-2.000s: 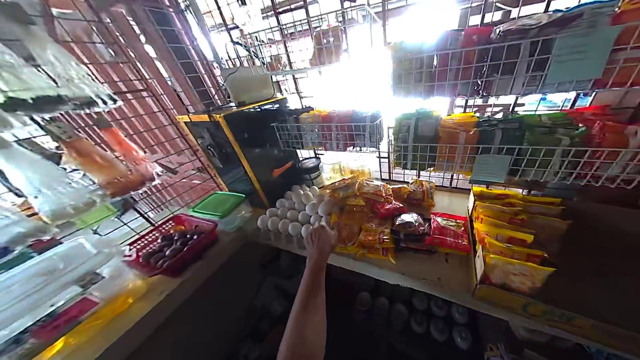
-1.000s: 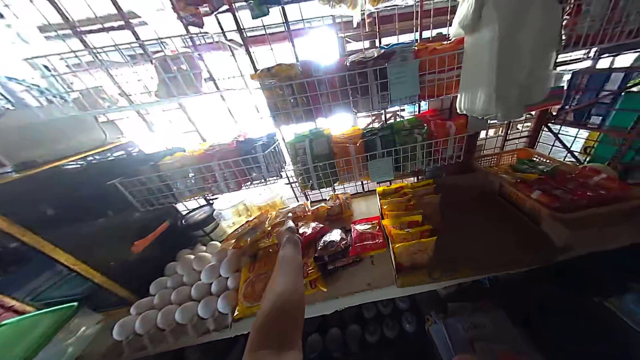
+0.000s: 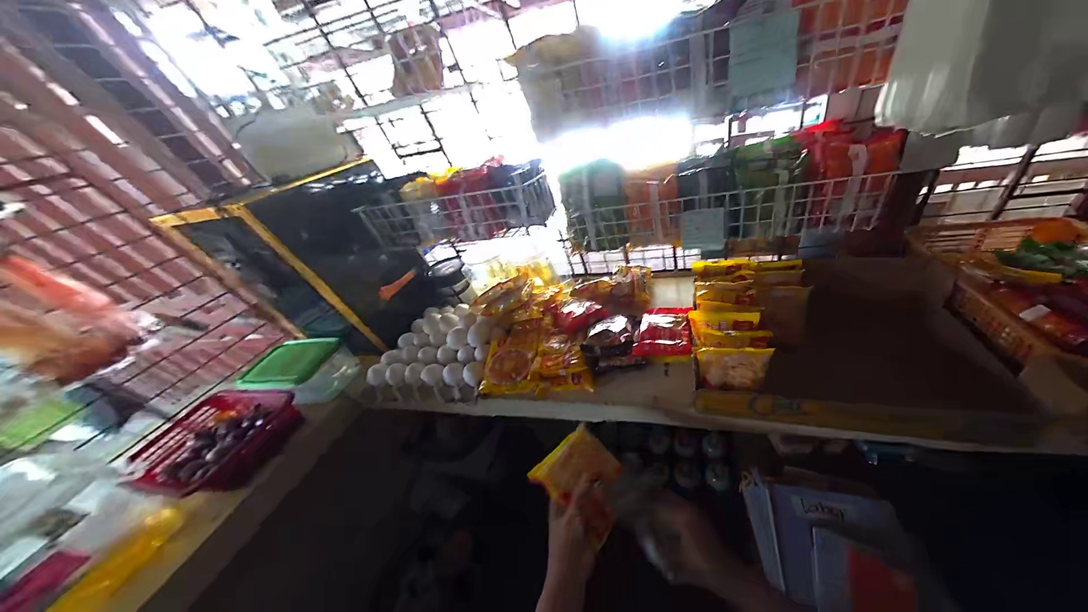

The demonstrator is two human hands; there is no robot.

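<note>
In front of the shelf my left hand [image 3: 571,531] holds a yellow packet [image 3: 580,469] with a see-through front, tilted upward. Just to its right is my right hand [image 3: 684,531], blurred; something pale and indistinct shows by its fingers, and whether it grips this I cannot tell. Beyond both hands, on the shelf, yellow and clear packets [image 3: 514,361] lie heaped beside stacked white eggs [image 3: 432,374]. A red packet [image 3: 663,333] and a dark packet [image 3: 609,335] lie to the right of the heap. More yellow packets [image 3: 733,367] stand in rows in a cardboard box.
The shelf edge [image 3: 629,414] runs across beyond my hands. At left are a red basket [image 3: 280,416] and a green-lidded container [image 3: 289,361]. Wire racks [image 3: 459,212] with packets hang above. An orange basket [image 3: 994,306] is at right, with folders [image 3: 824,535] below the shelf.
One hand was reaching among the packets on the shelf; now both hands are in front of it, the left with a yellow packet. The view has swung right, then partly back left.
</note>
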